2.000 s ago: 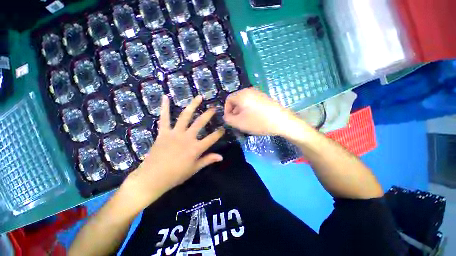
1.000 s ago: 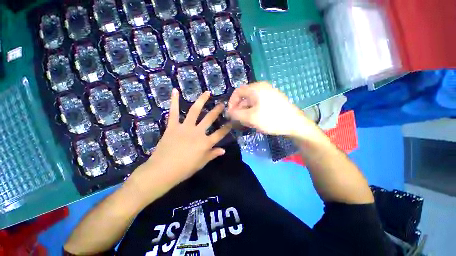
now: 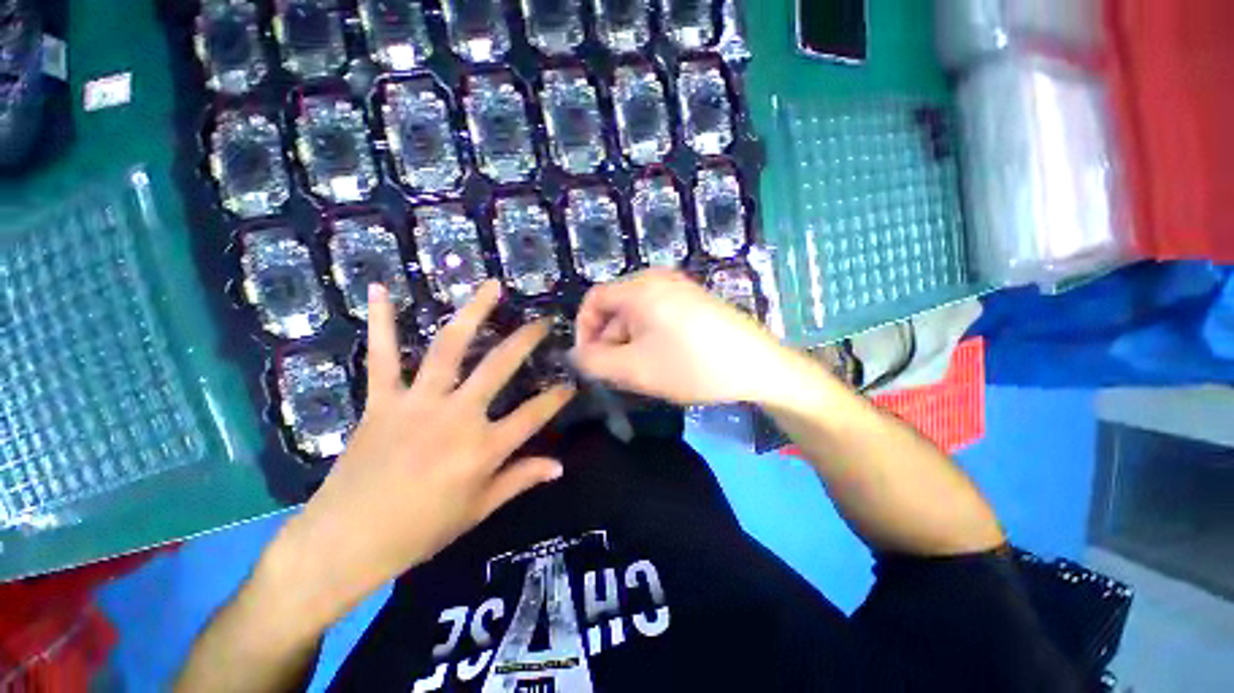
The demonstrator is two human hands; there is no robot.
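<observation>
A black tray [image 3: 196, 176] holds rows of silvery-clear rounded units [image 3: 422, 133], one per pocket, flat at the bench edge. My left hand [image 3: 440, 427] lies palm down with fingers spread over the front row of the tray, and covers some pockets. My right hand [image 3: 663, 336] is just right of my left fingertips, over the front row, with thumb and fingers pinched together. A blurred thin grey thing shows below the right fingertips; whether the hand holds it cannot be told.
Clear gridded trays lie on the left [image 3: 88, 359] and right [image 3: 873, 210] of the green bench. A phone [image 3: 831, 27] lies at the far right, whitish clear plastic stacks [image 3: 1039, 169] beyond. A white label [image 3: 107, 91] is far left. A red crate [image 3: 941, 399] is below the bench.
The view has shifted, so the tray appears further right. My left hand has moved left over the tray's front row. My right hand has moved left along the front row, still pinched.
</observation>
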